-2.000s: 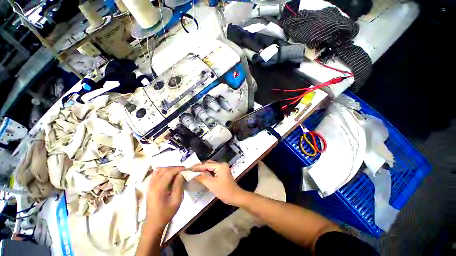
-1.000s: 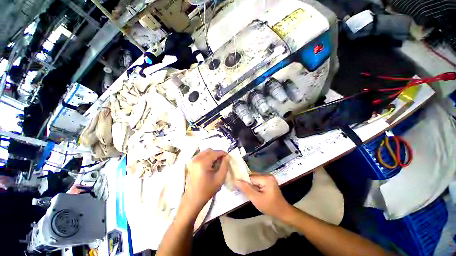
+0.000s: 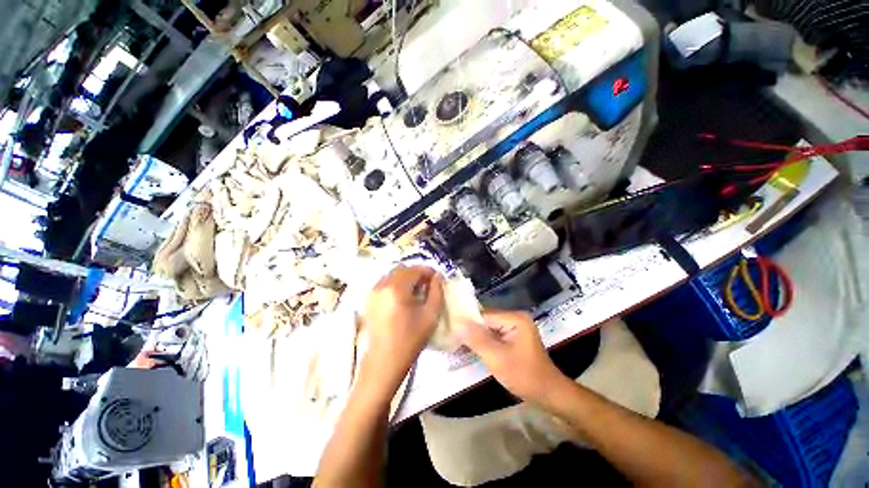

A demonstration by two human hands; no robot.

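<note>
A small beige fabric piece [image 3: 459,303] is stretched between my two hands, just in front of the needle area [image 3: 462,250] of the white overlock machine [image 3: 476,110]. My left hand [image 3: 405,303] is closed on its left side. My right hand [image 3: 510,351] pinches its lower right edge. The fingertips are partly hidden by the fabric and the hands. A crumpled beige heap [image 3: 286,243] lies left of the machine. A larger beige panel [image 3: 486,443] with a curved edge hangs over my lap below the table edge.
A dark flat rectangle [image 3: 619,224] and red cords [image 3: 762,167] lie right of the machine. Scissors [image 3: 759,289] with red and yellow loops are at the blue crate [image 3: 810,434], which holds white fabric [image 3: 800,334]. A second machine's vented motor cover [image 3: 129,424] is at left.
The view has shifted left and closer to the machine. The fabric, small and low between my fingertips earlier, now shows spread between my hands. Both hands still hold it near the needle area.
</note>
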